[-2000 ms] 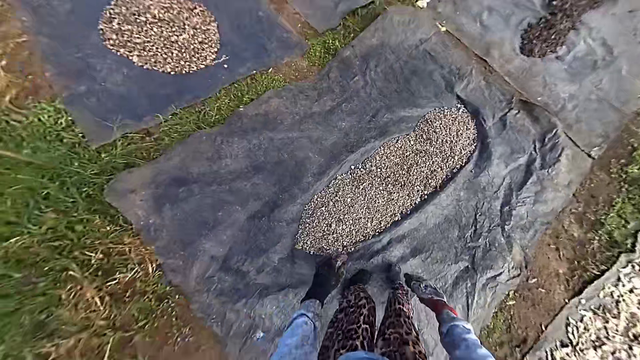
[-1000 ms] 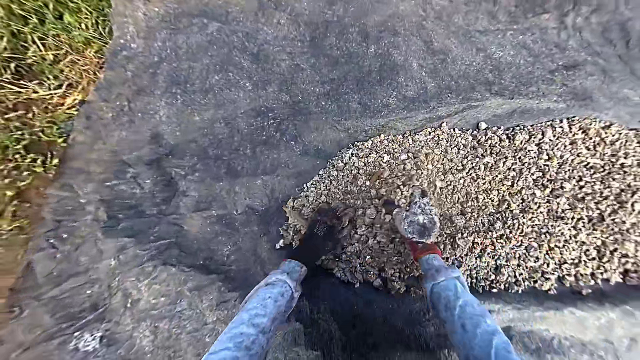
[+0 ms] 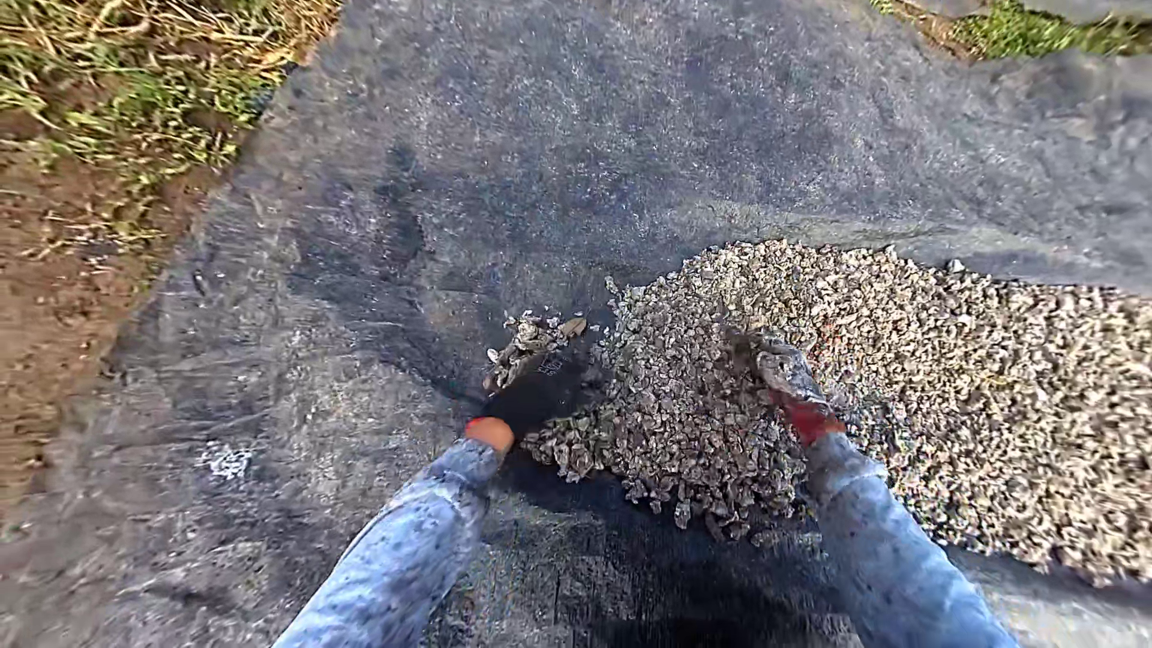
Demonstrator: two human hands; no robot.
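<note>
A long heap of small pale, dried pieces (image 3: 945, 396), their kind not clear, lies on a dark plastic tarp (image 3: 540, 162). My left hand (image 3: 540, 387), in a dark glove, is at the heap's left end, with a small clump of the pieces (image 3: 531, 342) against its fingers; whether it grips them is not plain. My right hand (image 3: 792, 382), in a grey, dirty glove with a red cuff, rests on the heap, its fingertips partly among the pieces. Its finger posture is hidden by blur and shadow.
Dry grass and bare brown soil (image 3: 90, 270) border the tarp on the left. A green grass strip (image 3: 1017, 27) runs past its upper right edge. My shadow falls across the tarp below the heap.
The view has come much closer to the heap. My left hand has moved left of the heap's end, and a small clump now lies apart there. My right hand stays on the heap.
</note>
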